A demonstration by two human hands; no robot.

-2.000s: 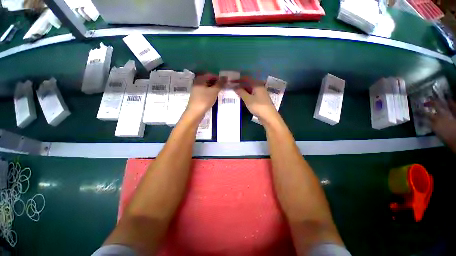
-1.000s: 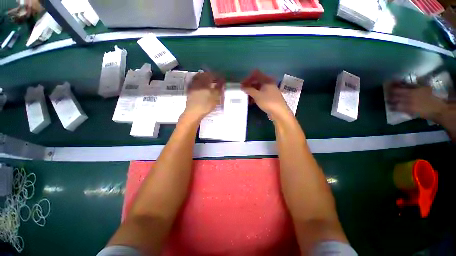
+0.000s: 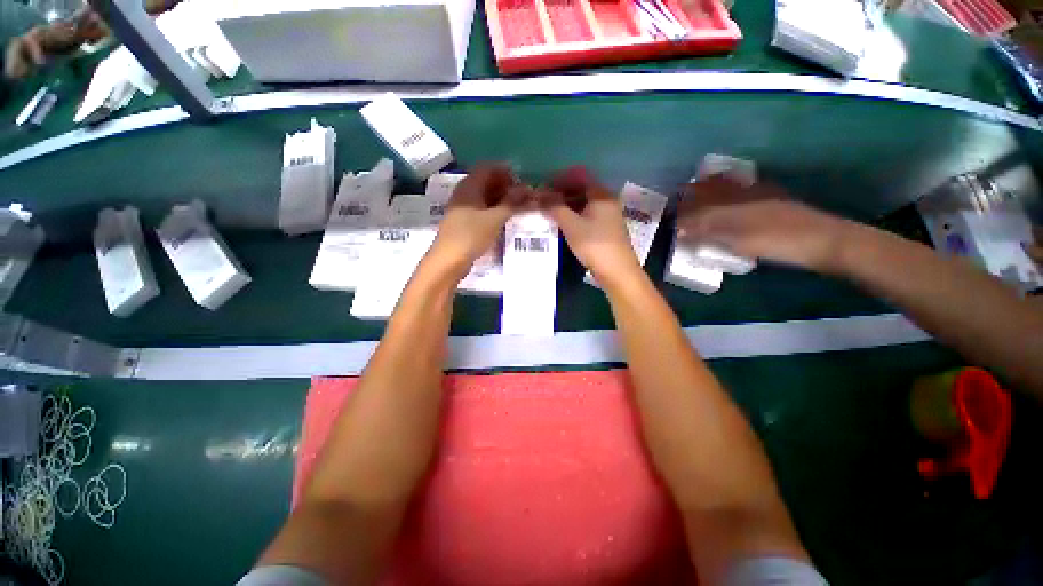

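Note:
A white small carton (image 3: pixel 530 280) with a barcode lies on the green conveyor belt, its near end at the belt edge rail. My left hand (image 3: pixel 483 218) and my right hand (image 3: pixel 581 218) are both at its far end, with blurred fingertips closed on it from either side. The fingers hide that end. More small cartons (image 3: pixel 390 258) lie close together just left of my left hand, some with end flaps sticking out. Another carton (image 3: pixel 636 224) lies tilted just right of my right hand.
Another person's hand (image 3: pixel 732 223) reaches in from the right over cartons. A red foam mat (image 3: pixel 515 481) lies under my forearms. Rubber bands (image 3: pixel 52 492) are at left, an orange-red tape dispenser (image 3: pixel 981 429) at right. A red compartment tray (image 3: pixel 618 52) and large white box (image 3: pixel 355 46) stand beyond the belt.
The cartons at left have shifted right along the belt. My hands have moved from a carton pair to a single carton. The other person's hand has reached left to cartons near my right hand.

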